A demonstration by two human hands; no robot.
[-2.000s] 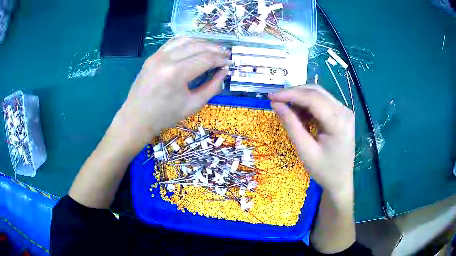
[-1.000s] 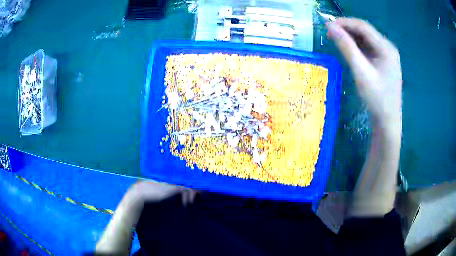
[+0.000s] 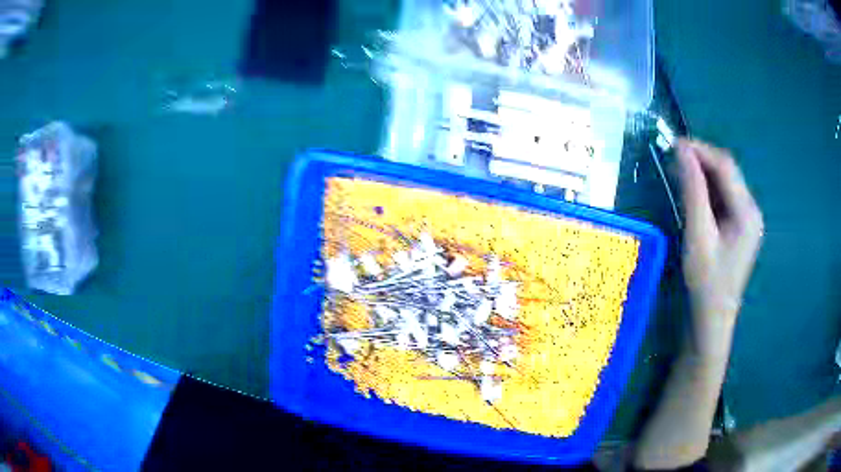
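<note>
The blue tray [image 3: 288,304] lies in front of me, tilted in the picture. Small yellow-orange pieces [image 3: 590,286] cover most of its floor. A loose pile of wire leads with white ends [image 3: 443,304] lies on them. My right hand [image 3: 724,217] is right of the tray, thumb and forefinger close together beside loose white pieces and thin rods [image 3: 664,134] on the mat. The hand is blurred, and I cannot tell whether it pinches one. My left hand is not in view; only a dark sleeve shows at the lower left.
Beyond the tray is a metal and white block [image 3: 539,138] in a clear container. Behind it stands a clear box of leads [image 3: 636,55]. A small clear box [image 3: 78,212] is far left, a black flat rectangle [image 3: 290,37] upper left. A black cable runs at right.
Both hands have left the block. My left hand dropped to the tray's near edge, then out of view. My right hand moved right to the loose rods. The view has shifted and tilted.
</note>
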